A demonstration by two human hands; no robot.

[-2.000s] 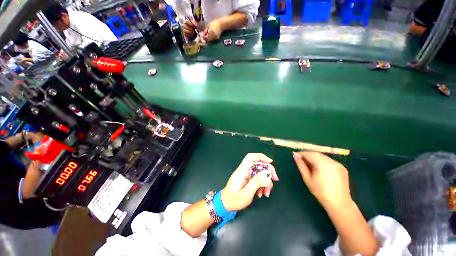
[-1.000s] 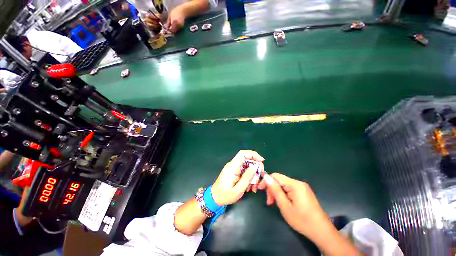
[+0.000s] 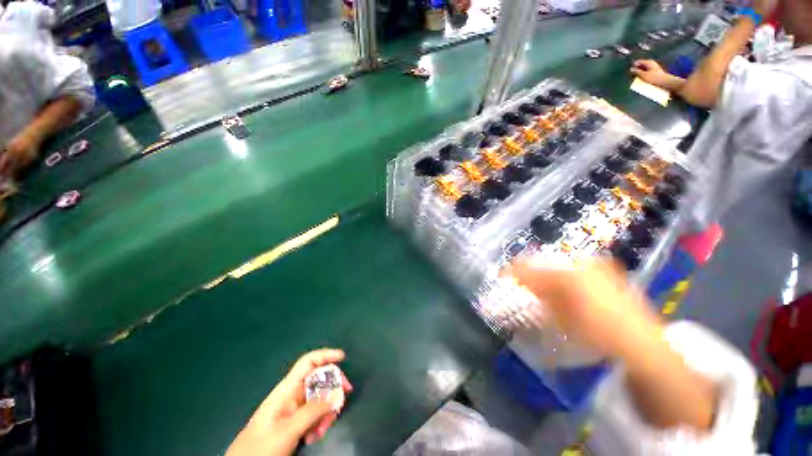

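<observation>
My left hand [image 3: 289, 414] holds a small whitish rounded-square housing [image 3: 324, 386] with dark parts inside, above the green bench at the lower middle. My right hand [image 3: 579, 298] is blurred and lies over the near edge of a stack of clear blister trays [image 3: 485, 227]. The top tray shows rows of black parts with orange strips. The blur hides the right fingertips, so I cannot tell if they hold anything.
The green belt [image 3: 294, 160] runs behind the bench, with part-assembled units [image 3: 235, 126] spaced along its far edge. A worn yellowish strip [image 3: 285, 247] separates belt and bench. Part of the black fixture [image 3: 67, 401] shows at lower left. White-coated people [image 3: 766, 116] are at both sides.
The view has swung right, bringing the tray stack to the middle and most of the fixture out of view. My right hand has left the housing and moved to the trays.
</observation>
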